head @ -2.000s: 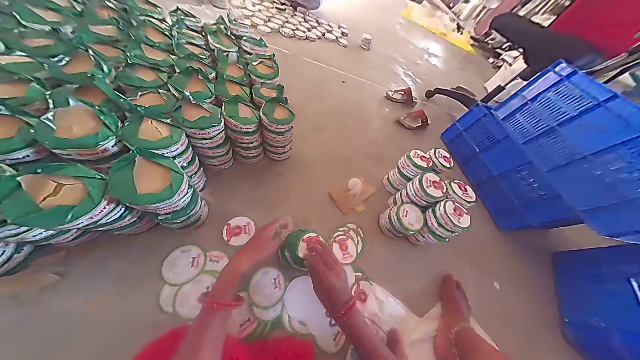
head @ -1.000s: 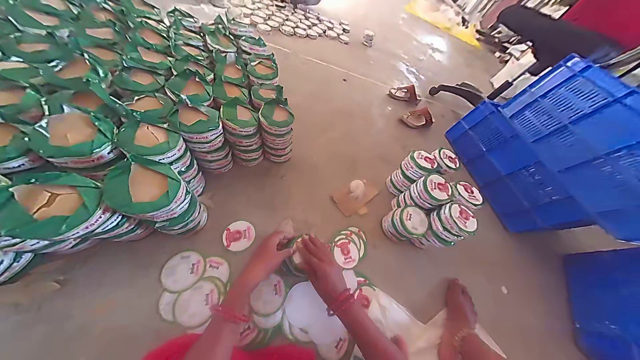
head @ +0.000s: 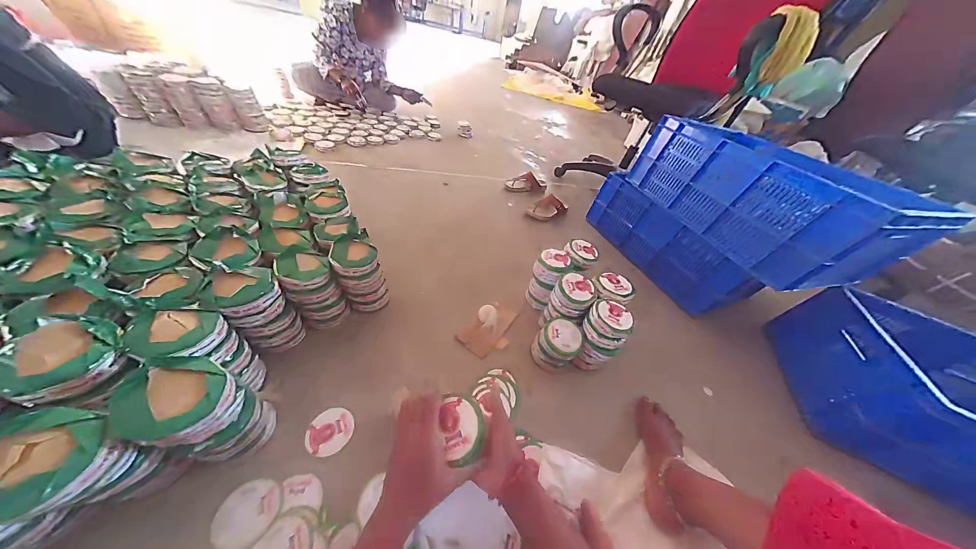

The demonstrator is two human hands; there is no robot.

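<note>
Between my left hand [head: 423,442] and my right hand [head: 499,450], a round green-rimmed item [head: 461,429] with a white and red printed top is held from both sides. Overlapping round printed labels [head: 499,385] lie just beyond my right fingers. One loose round label [head: 330,432] rests flat on the floor left of my left hand. More pale round labels [head: 245,512] are spread at the lower left. A piece of brown cardboard [head: 484,335] with a small white lump [head: 488,314] on it lies on the floor ahead of my hands.
Tall stacks with green folded tops [head: 171,324] fill the left. Short stacks of round printed items [head: 577,293] stand right of the cardboard. Blue plastic crates [head: 747,206] are at the right, sandals [head: 545,207] farther ahead. A person [head: 354,57] crouches at the back beside many low round items [head: 366,126].
My view has tilted up, bringing the person at the back into sight. My hands, close together over the labels before, now hold the round item upright, its printed face showing between them.
</note>
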